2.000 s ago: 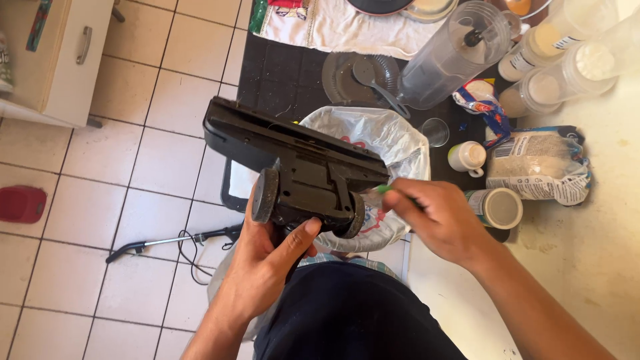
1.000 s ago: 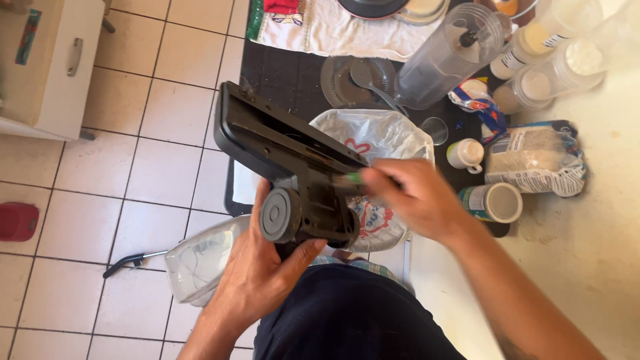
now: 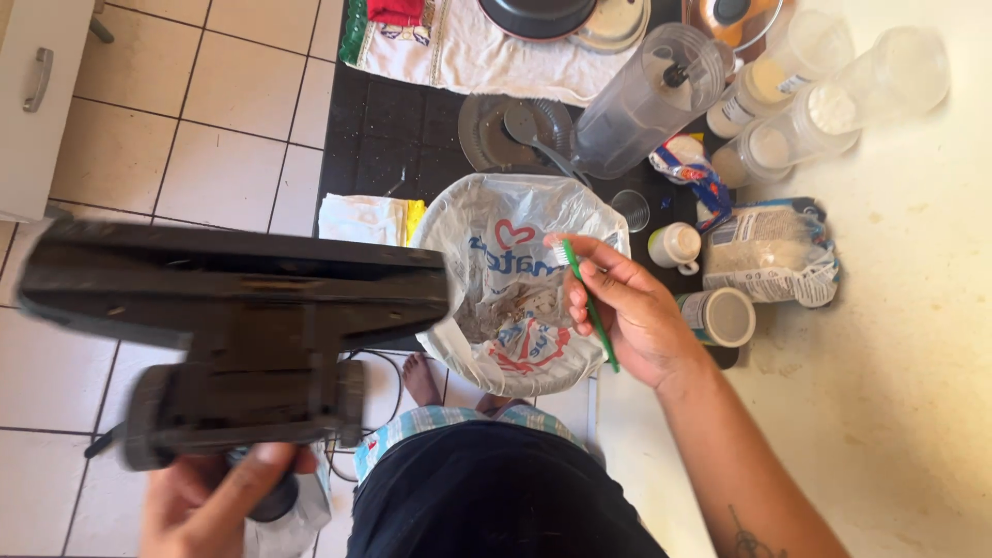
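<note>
My left hand (image 3: 225,496) grips a black vacuum cleaner floor head (image 3: 256,333) by its neck, at the left of the view, with its underside and wheels facing up. Between the thumb and fingers of my right hand (image 3: 620,302) is a green toothbrush (image 3: 590,310), its white bristles at the upper end with a bit of pale fluff by them. That hand is over the right side of a bin lined with a white plastic bag (image 3: 519,194). Grey dust and debris lie inside the bag. The floor head's right end reaches the bin's left rim.
Behind the bin, a dark table (image 3: 372,147) bears a clear plate (image 3: 480,132), a grey spoon (image 3: 535,132) and a tall clear container (image 3: 651,101). Plastic jars (image 3: 767,147), a white cup (image 3: 674,246), a filled bag (image 3: 771,252) and a lidded tub (image 3: 725,316) stand at the right. A cord crosses the floor.
My left hand has moved left with the floor head, away from over the bin. My right hand has come off the floor head, still holding the toothbrush.
</note>
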